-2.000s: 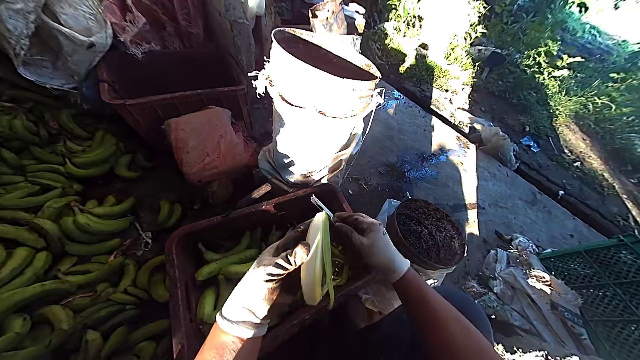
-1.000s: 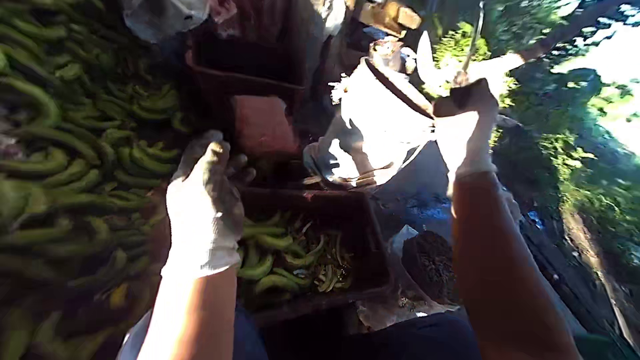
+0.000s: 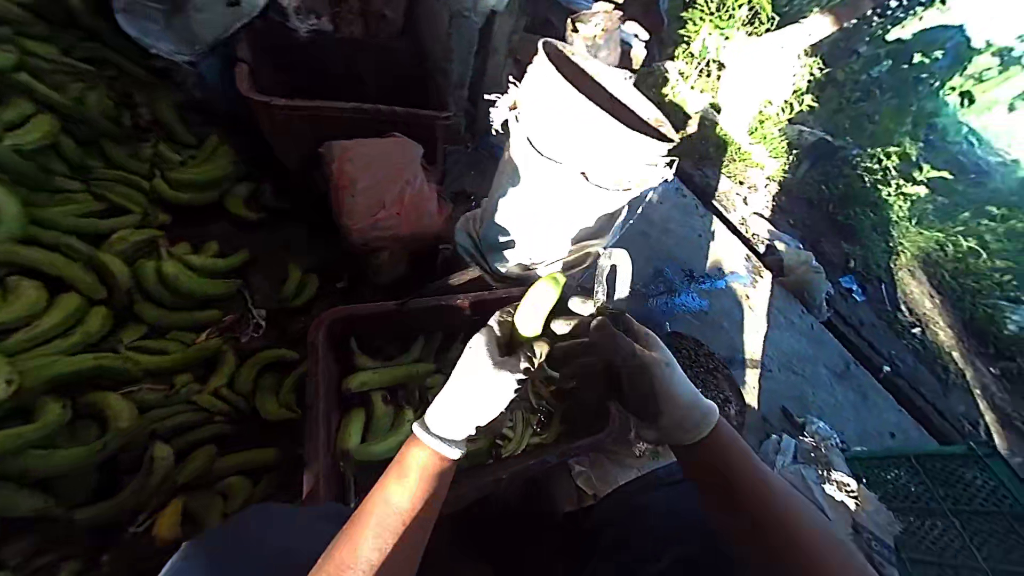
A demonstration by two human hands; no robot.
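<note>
My left hand [image 3: 496, 360], in a white knit glove with dark soiled fingers, is closed around a green plantain or banana [image 3: 538, 306] that points up. Close to its right, my right hand [image 3: 636, 368], gloved alike, grips a small peeling tool or knife with a pale looped part [image 3: 612, 276]; its exact kind is unclear. Both hands are over a dark red plastic crate [image 3: 320, 400]. Whole green plantains [image 3: 390, 376] lie in the crate's left part, and peel strips [image 3: 520, 432] lie toward its right.
A large heap of green plantains [image 3: 56, 320] covers the left side. Beyond the crate stand a white bucket [image 3: 592, 120], a pinkish wrapped block [image 3: 384, 192] and another red crate [image 3: 344, 108]. A dark-filled bucket [image 3: 704, 372] and a green plastic crate [image 3: 936, 496] are at right.
My hands, wide apart one second ago with the left empty and the right raised holding a blade, have come together over the crate. A green fruit is now in my left hand.
</note>
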